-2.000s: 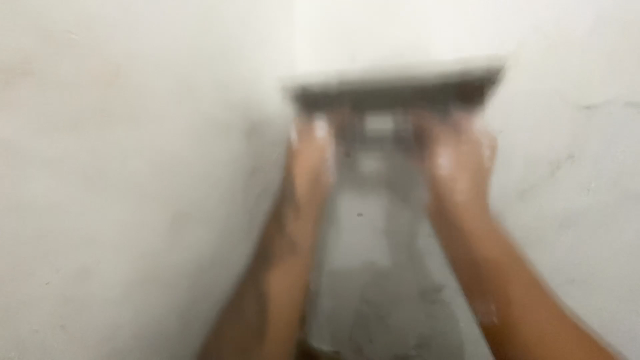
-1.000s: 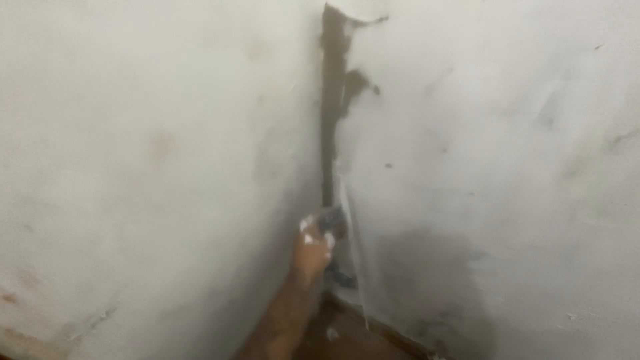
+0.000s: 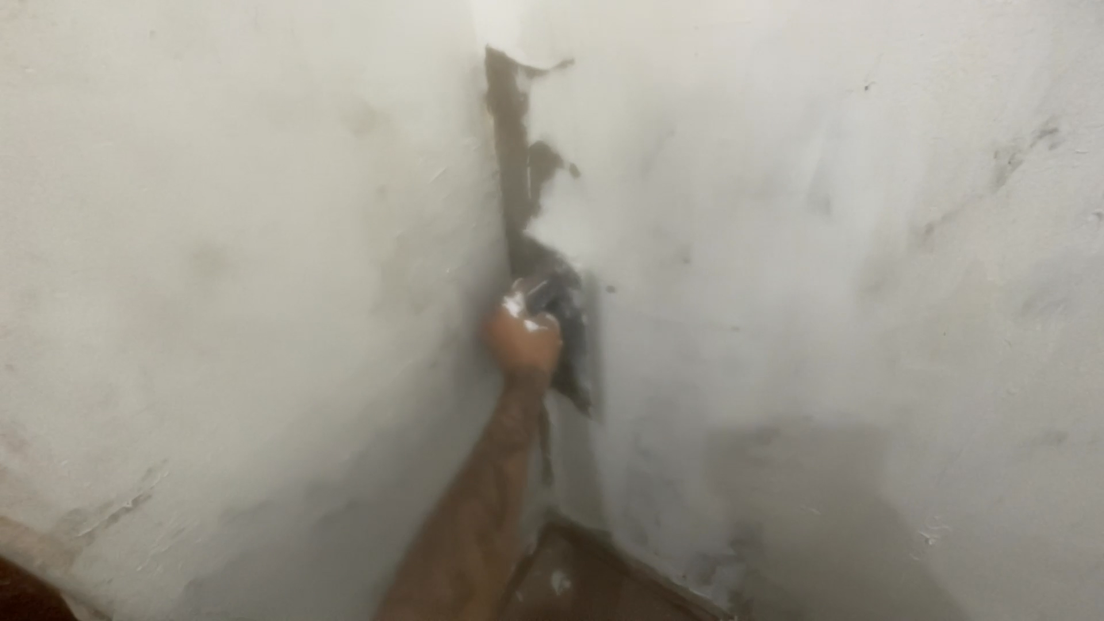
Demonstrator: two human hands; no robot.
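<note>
My left hand (image 3: 524,335), with white plaster on its fingers, grips the dark handle of a plastering trowel (image 3: 576,345) low in the corner between two walls. The trowel lies close to the right-hand wall, its long side roughly upright; motion blur hides its exact edge. Above the hand, a dark, rough strip (image 3: 511,147) of bare wall runs up the corner, with ragged edges of pale plaster beside it. My right hand is not in view.
The pale left wall (image 3: 259,259) and the patchy right wall (image 3: 776,259) meet at the corner. Below the hand is a brown surface (image 3: 595,578) with white spots. A dark brown shape (image 3: 30,595) shows at the bottom left.
Two seconds ago both hands held a wide blade; my right hand has since left the view. Since one second ago, my left hand has moved up the corner with the tool.
</note>
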